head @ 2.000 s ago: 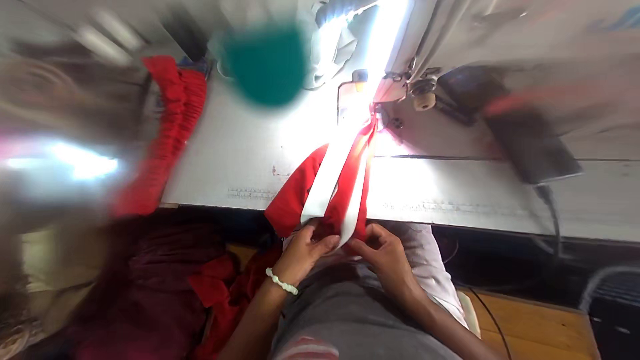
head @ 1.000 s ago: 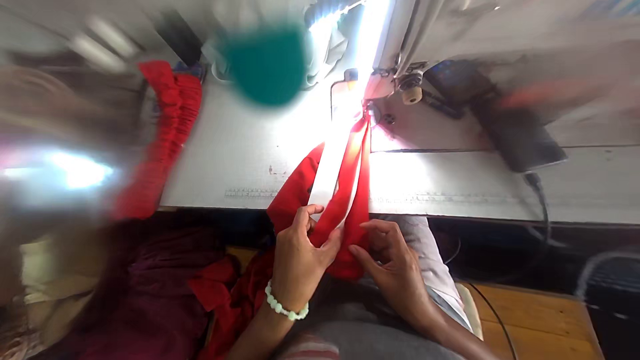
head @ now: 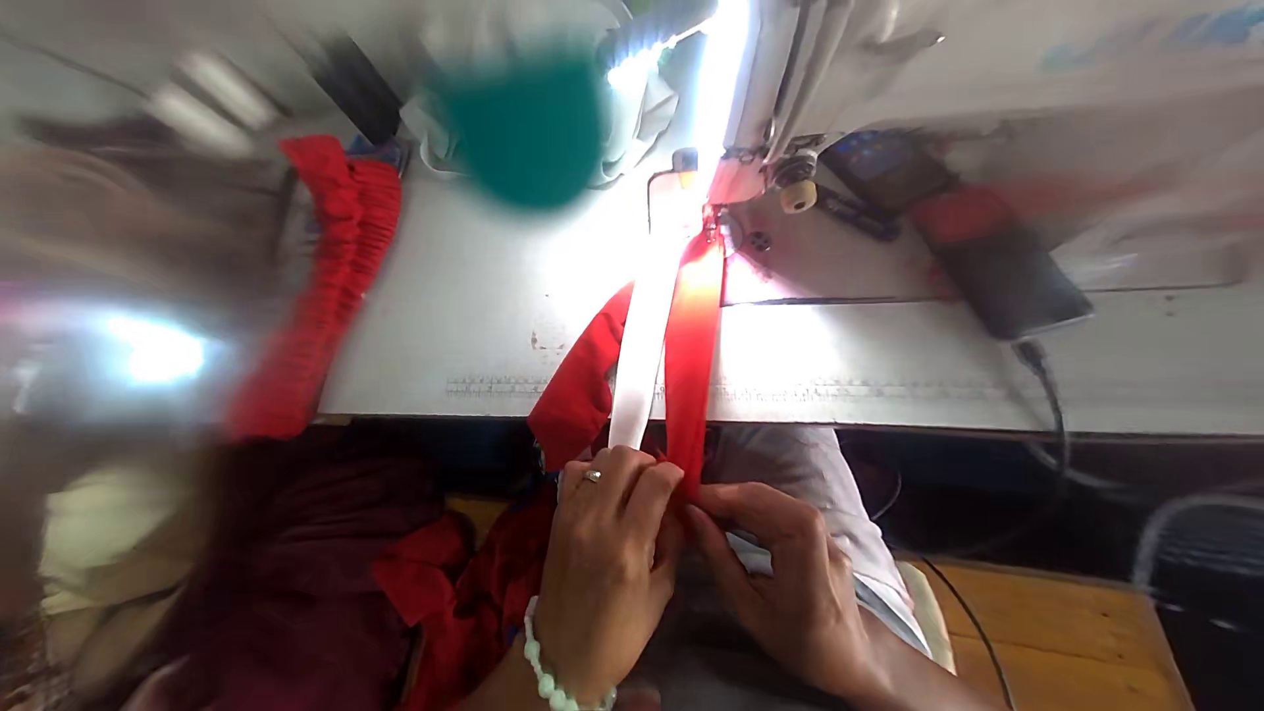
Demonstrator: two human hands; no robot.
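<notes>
A white elastic band (head: 640, 365) and a strip of red fabric (head: 694, 365) run side by side from the needle area of a sewing machine (head: 713, 202) down over the table's front edge. My left hand (head: 617, 553), with a ring and a beaded bracelet, is closed on the lower end of the white band and the red fabric beside it. My right hand (head: 780, 573) pinches the red fabric's edge between thumb and index finger, close to the left fingertips. Another part of the red fabric spreads left of the band. Glare hides the needle and presser foot.
On the white table (head: 474, 326) with a printed ruler scale, a gathered red fabric piece (head: 341, 267) lies at left. A phone (head: 997, 267) with a cable and a dark device (head: 884, 168) lie at right. A blurred green round shape (head: 533, 128) hides part of the back.
My right hand, apart from the fabric one second ago, now pinches its edge. My left hand has turned more palm-down. The white band and red strip now hang straighter, side by side.
</notes>
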